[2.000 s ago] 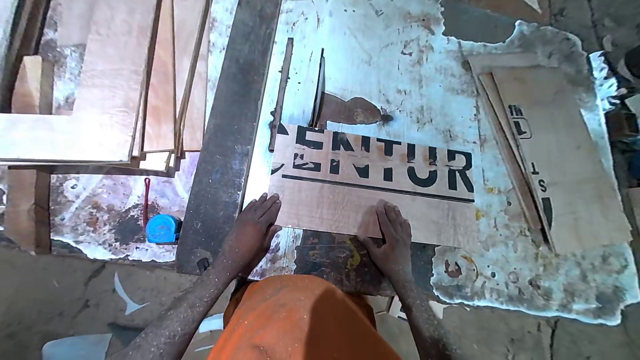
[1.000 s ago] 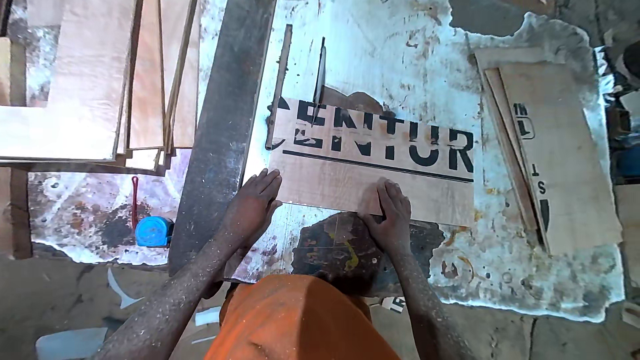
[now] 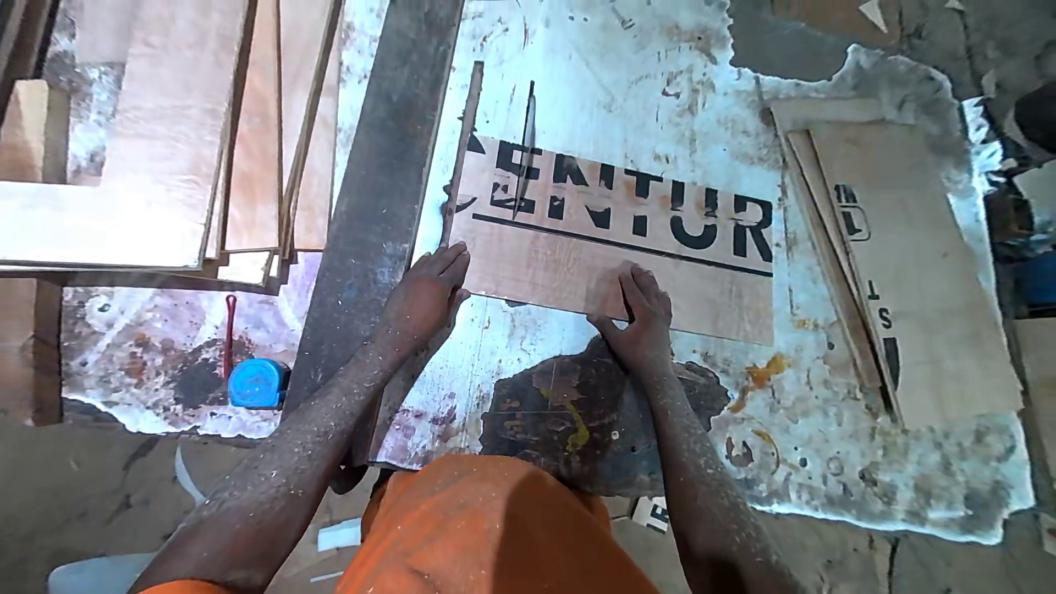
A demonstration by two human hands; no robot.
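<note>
A rectangular plywood board [image 3: 610, 256] with large black printed letters lies flat on the worn, pale-topped table. A thin upright saw blade [image 3: 529, 124], seen nearly edge-on, stands out of the tabletop and overlaps the board's far part. My left hand [image 3: 429, 293] grips the board's near left corner. At the near edge, right of the middle, my right hand [image 3: 639, 309] has its fingers on top and its thumb at the edge. Along the board's left side runs a thin dark strip [image 3: 466, 132]. Part of the left fingers is hidden.
A long dark bar [image 3: 375, 165] lies left of the board. Farther left are stacked plywood pieces [image 3: 165, 124], a blue tape measure [image 3: 257, 384] and a thin red tool [image 3: 230, 330]. More plywood pieces [image 3: 924, 272] lie at right. The table's near edge is ragged.
Both hands and the plywood board have moved away from my body, and the saw blade now overlaps the board. The brown patch behind the board is now covered. The view has shifted slightly.
</note>
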